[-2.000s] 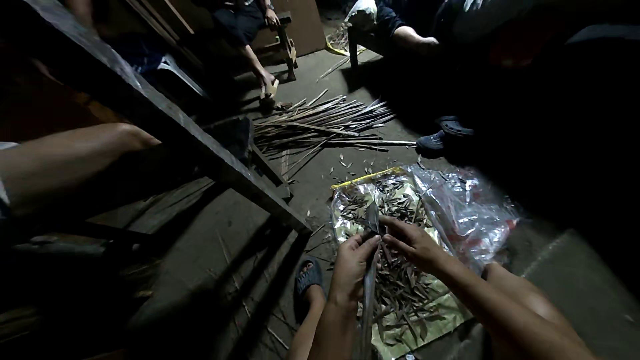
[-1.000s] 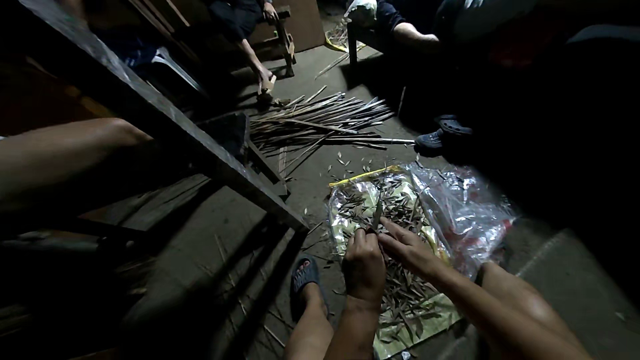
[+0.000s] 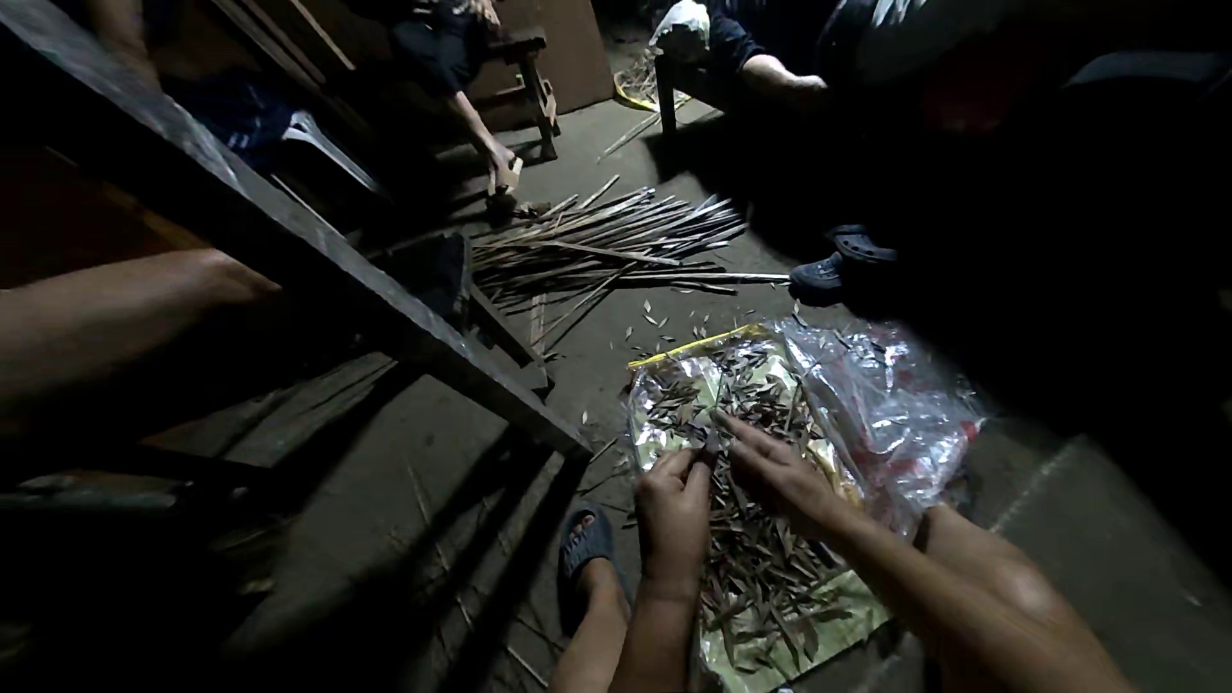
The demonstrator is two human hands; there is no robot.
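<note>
My left hand (image 3: 674, 510) is closed with thumb and forefinger together at a small dark sliver, its kind unclear in the dim light. My right hand (image 3: 775, 472) is beside it with fingers extended toward the same spot, by a thin greenish piece; whether it grips anything cannot be told. Both are above a shiny yellow-edged plastic sheet or sack (image 3: 837, 602), strewn with many dark, pointed slivers (image 3: 760, 558). Crumpled clear plastic (image 3: 895, 414) lies against its right side.
A pile of thin sticks (image 3: 616, 236) lies on the floor ahead. A wooden beam (image 3: 385, 298) slants across the left. Another person's hand (image 3: 500, 164) reaches down beyond it, near a wooden stool (image 3: 529, 87). Dark clogs (image 3: 818, 274) are right of the sticks. A slippered foot (image 3: 585, 539) is near my left arm.
A long dark strip seen between my hands two seconds ago no longer shows there. My left hand has turned and moved lower, and my right fingers have straightened.
</note>
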